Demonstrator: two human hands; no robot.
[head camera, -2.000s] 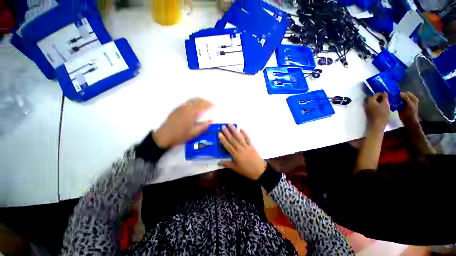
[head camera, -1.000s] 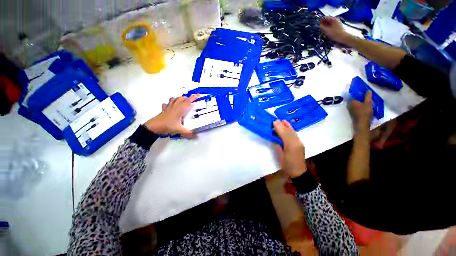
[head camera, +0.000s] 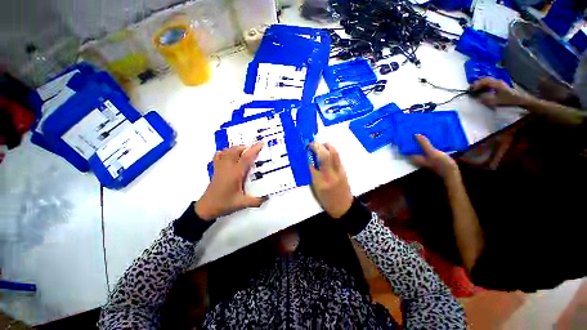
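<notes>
A white-and-blue retail box (head camera: 270, 151) with a printed cable picture lies nearly flat in front of me, its near edge between my hands. My left hand (head camera: 230, 177) grips its left side, thumb along the near edge and fingers on the panel. My right hand (head camera: 330, 179) is at the box's right side, fingers closed on a narrow blue piece (head camera: 307, 126) seen almost edge-on, which looks like the insert tray. Its lower part is hidden by the fingers. More flat cartons (head camera: 279, 78) lie just beyond.
Flat cartons (head camera: 129, 151) overlap at left. A yellow roll (head camera: 183, 55) stands at the far edge. Filled trays (head camera: 344, 104) with cable loops lie right of centre, below a black cable heap (head camera: 376, 26). A neighbour's hand (head camera: 437, 158) holds a blue tray (head camera: 432, 132); a grey bin (head camera: 540, 55) is far right.
The printed box has come nearer and is turned more upright to me. My right hand has moved left with the blue piece to the box. The neighbour's tray has moved left beside the filled trays.
</notes>
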